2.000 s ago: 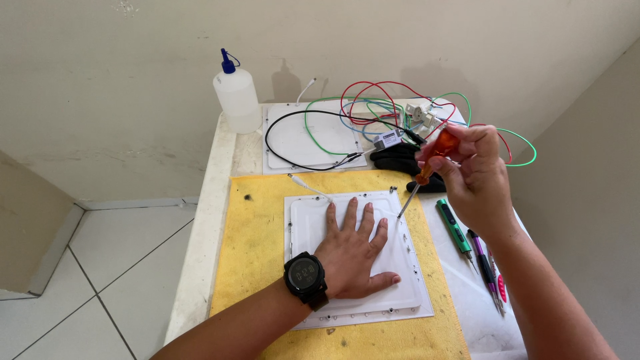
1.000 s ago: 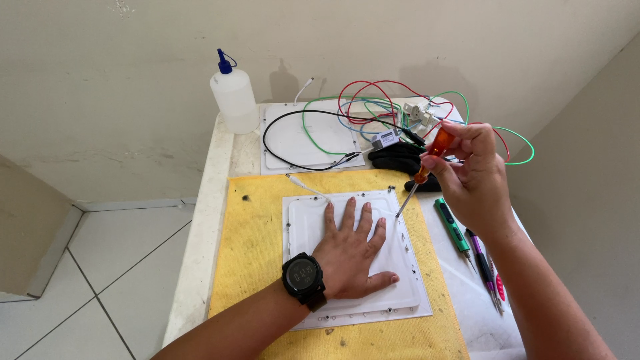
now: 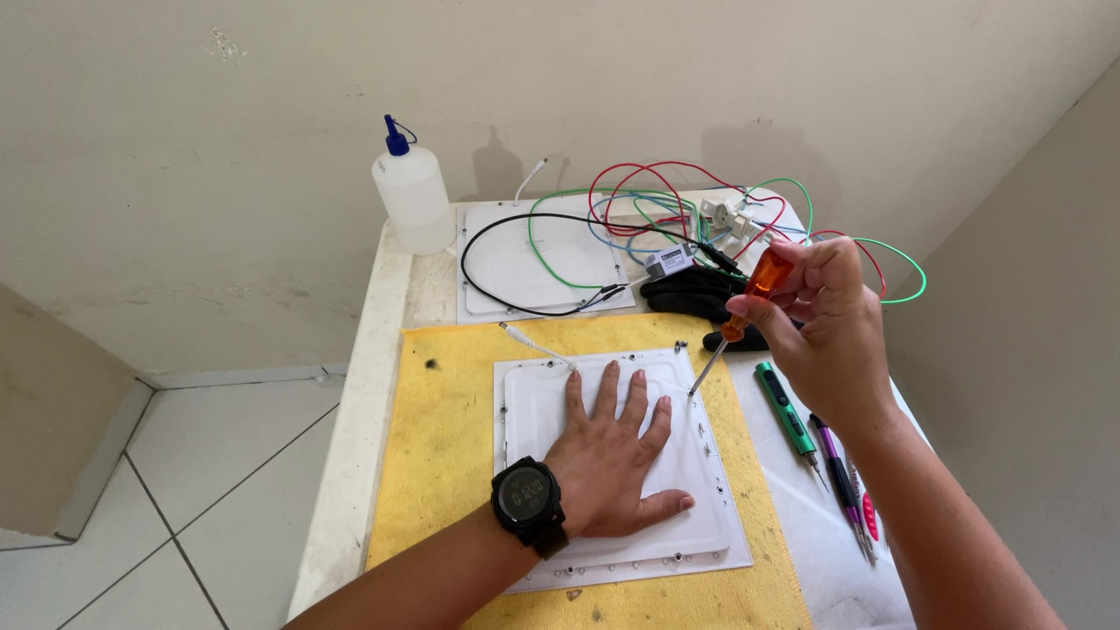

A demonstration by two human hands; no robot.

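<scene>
A square white panel, seemingly an LED panel light [image 3: 542,547], lies back side up on a yellow cloth [image 3: 437,455], with small screws along its rim. My left hand [image 3: 612,464] is spread flat on it, fingers apart, a black digital watch on the wrist. My right hand [image 3: 814,324] grips the orange translucent handle of a screwdriver [image 3: 766,278]. The tilted shaft points down left, its tip at a screw on the panel's right rim near the upper corner. A short white cable [image 3: 538,344] runs from the panel's top edge.
Behind lie a second white panel [image 3: 499,262], tangled wires [image 3: 643,166], a small driver box [image 3: 669,261] and black gloves [image 3: 687,293]. A plastic bottle [image 3: 411,201] stands back left. On the right are a green pen-shaped screwdriver [image 3: 786,409], a purple-and-black tool [image 3: 836,468] and a red-handled tool [image 3: 870,516].
</scene>
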